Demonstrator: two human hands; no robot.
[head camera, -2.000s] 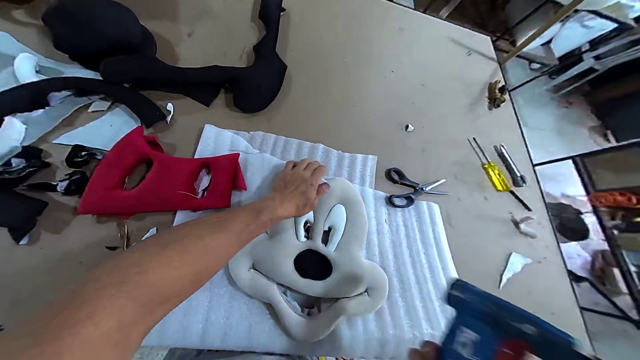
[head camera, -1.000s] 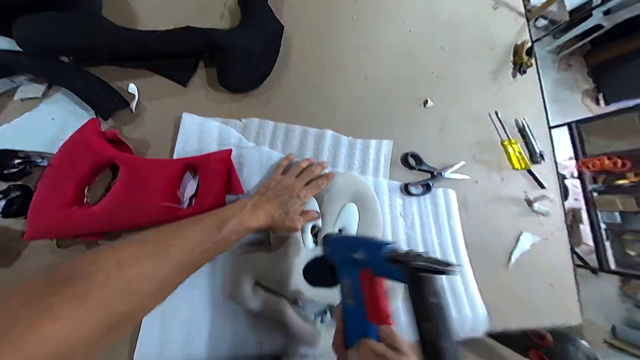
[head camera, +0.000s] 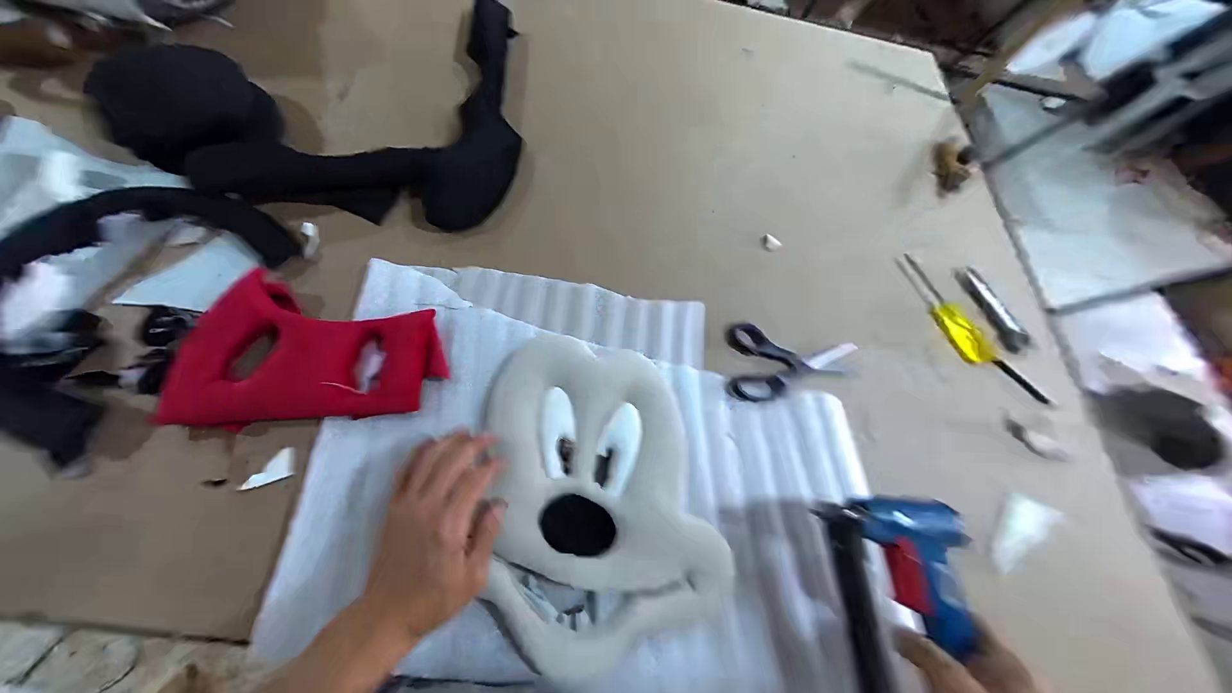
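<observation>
A light grey cartoon mouse face of padded fabric (head camera: 640, 549), with white eye pieces and a black nose, lies on white corrugated foam sheeting (head camera: 770, 462). My left hand (head camera: 438, 529) rests at the face's left edge, its fingers spread and touching the fabric. To the right of the face, my right hand (head camera: 962, 664) grips a blue tool with a red trigger and a long black part, probably a pneumatic stapler (head camera: 914, 558); the hand is partly cut off by the frame. A red padded fabric piece with two holes (head camera: 308, 361) overlaps the foam's upper left.
Dark-handled scissors (head camera: 784, 364) lie at the foam's upper right edge. Beyond are a yellow-handled tool (head camera: 962, 332) and a metal cylinder (head camera: 993, 308). Black padded pieces (head camera: 356, 173) and scraps lie at upper left. The table edge (head camera: 1020, 241) runs down the right side.
My left hand has shifted from the top of the face to its left edge. Since one second ago, the blue tool has moved right, away from over the face.
</observation>
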